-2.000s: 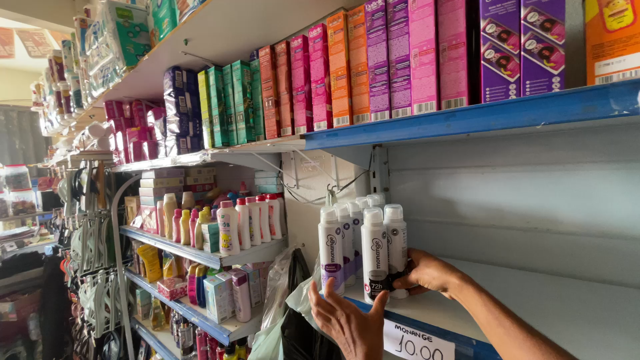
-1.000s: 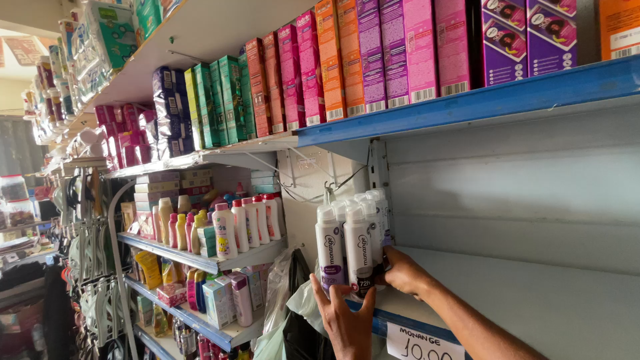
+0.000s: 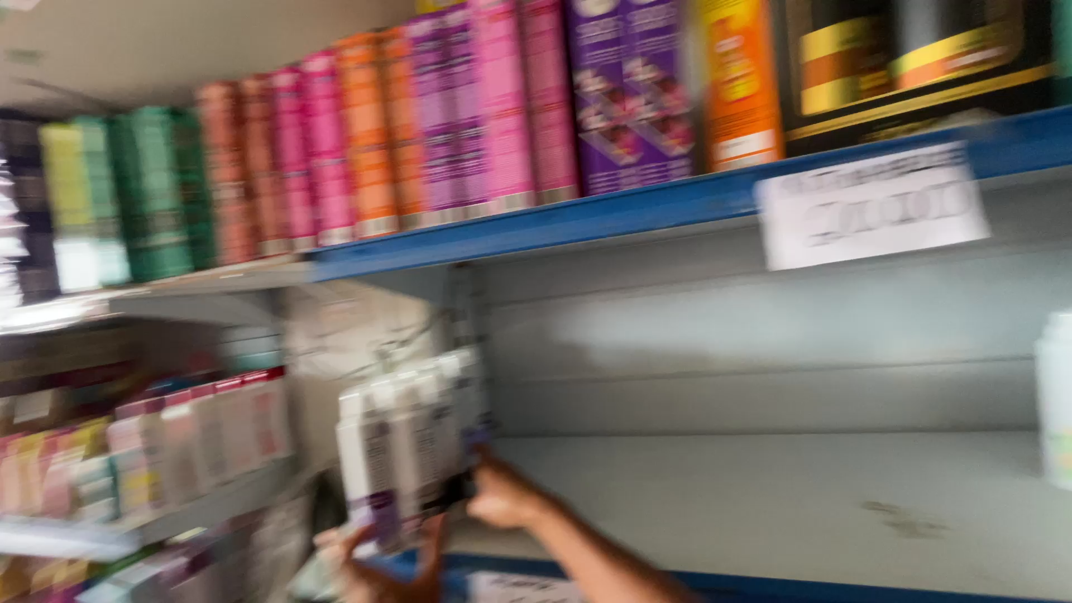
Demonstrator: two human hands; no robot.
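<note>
White aerosol deodorant cans [image 3: 414,435] stand in a tight group at the left end of the lower shelf, the front ones with purple or black bases. My left hand [image 3: 389,553] is at the bottom of the front cans, thumb and fingers spread around them; blur hides how firmly it touches. From the right side, my right hand [image 3: 502,494] presses against the group, its fingertips partly hidden behind the cans. The whole view is blurred by motion.
Above runs a blue-edged shelf [image 3: 536,224] with coloured boxes [image 3: 502,109] and a hanging price card [image 3: 871,205]. Bottles [image 3: 209,427] line a side shelf at left. A white container [image 3: 1057,402] stands at the far right. Another card [image 3: 523,589] hangs on the lower shelf edge.
The view has swung to the right. Two seconds ago my left hand was open in front of the cans; it has since moved to their base. My right hand stays at their right side.
</note>
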